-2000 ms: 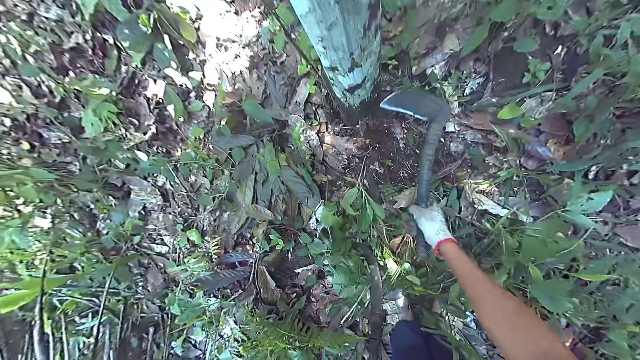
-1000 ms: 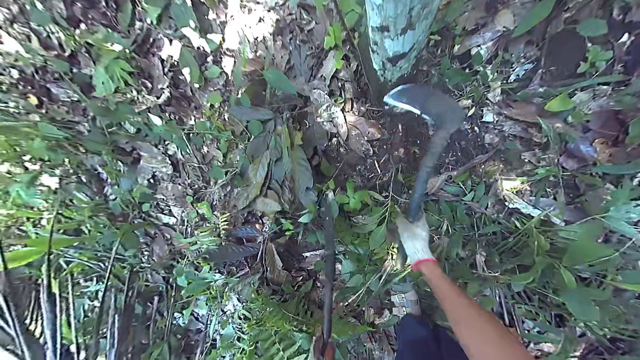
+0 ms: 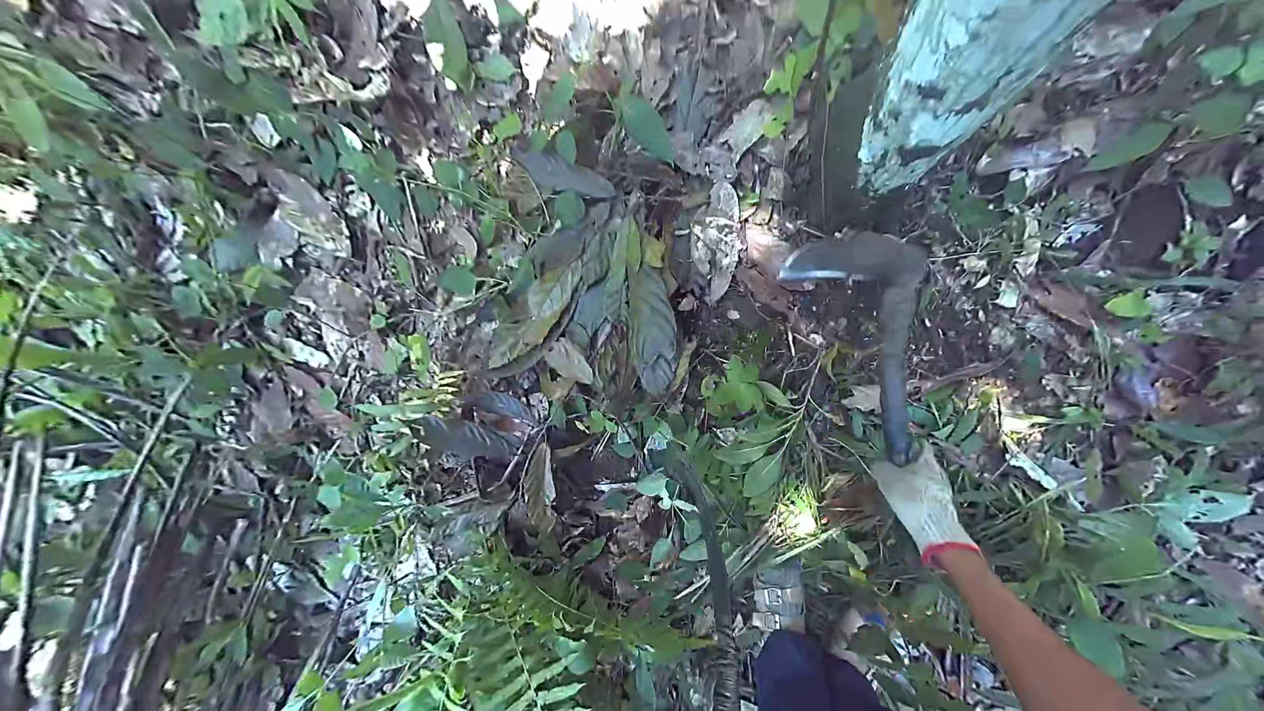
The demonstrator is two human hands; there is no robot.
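Observation:
My right hand [image 3: 916,496], in a white knit glove with a red cuff, is closed round the lower end of a curved-blade sickle [image 3: 897,331]. The tool's handle points up and its blade bends to the left, over bare soil just below a pale, bluish-green tree trunk [image 3: 953,94]. A long dark stick or tool handle [image 3: 713,563] runs up from the bottom edge, left of my leg; what holds it, if anything, is out of sight. My left hand does not show.
A cluster of large dry leaves [image 3: 602,296] lies left of the blade. Fern fronds [image 3: 533,612] spread at the bottom. Thin upright stems [image 3: 99,592] crowd the lower left. My dark trouser leg [image 3: 810,676] and a strapped shoe [image 3: 779,598] are at the bottom, amid low green plants.
The dark stick entered the lower middle more clearly a second ago and now stands farther right, close to my leg. My right hand keeps the sickle near the trunk's base throughout. The view has shifted.

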